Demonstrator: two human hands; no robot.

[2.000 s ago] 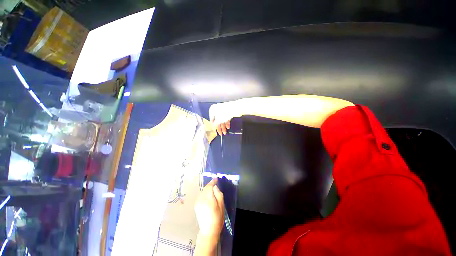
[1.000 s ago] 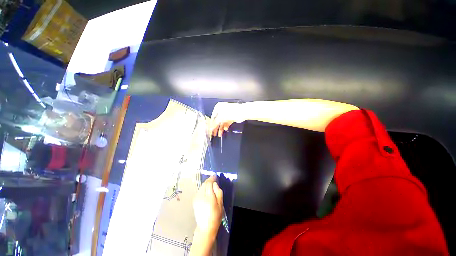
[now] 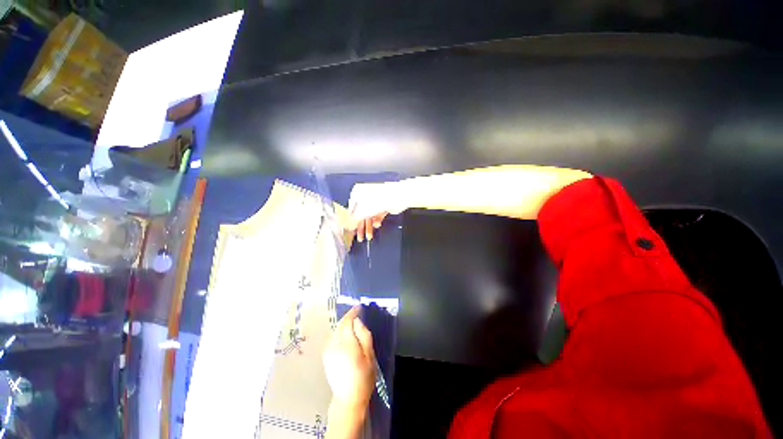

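Note:
A khaki fabric panel (image 3: 296, 396) lies with a brighter white backing piece (image 3: 245, 300) in a clear template over the dark table. Its curved edge is towards the top. My right hand (image 3: 367, 213) reaches in from the right; its bent fingers pinch the panel's upper right corner, and a thin pale line shows just below them. My left hand (image 3: 350, 356) is at the template's right edge, thumb up, and seems to hold the edge of the clear cover; its fingers are partly hidden. The reflective clear cover (image 3: 51, 257) is raised at the left.
An orange-brown hinge strip (image 3: 184, 266) runs along the template's left. Beyond it are a white side table (image 3: 172, 69), a small brown block (image 3: 184, 109), dark and green cloth scraps (image 3: 159, 153) and a cardboard box (image 3: 73, 69). A black machine table (image 3: 515, 103) spans the top.
The whole view has shifted slightly, so the template and hands sit a little further left. Both hands keep nearly the same places on the panel and template edge.

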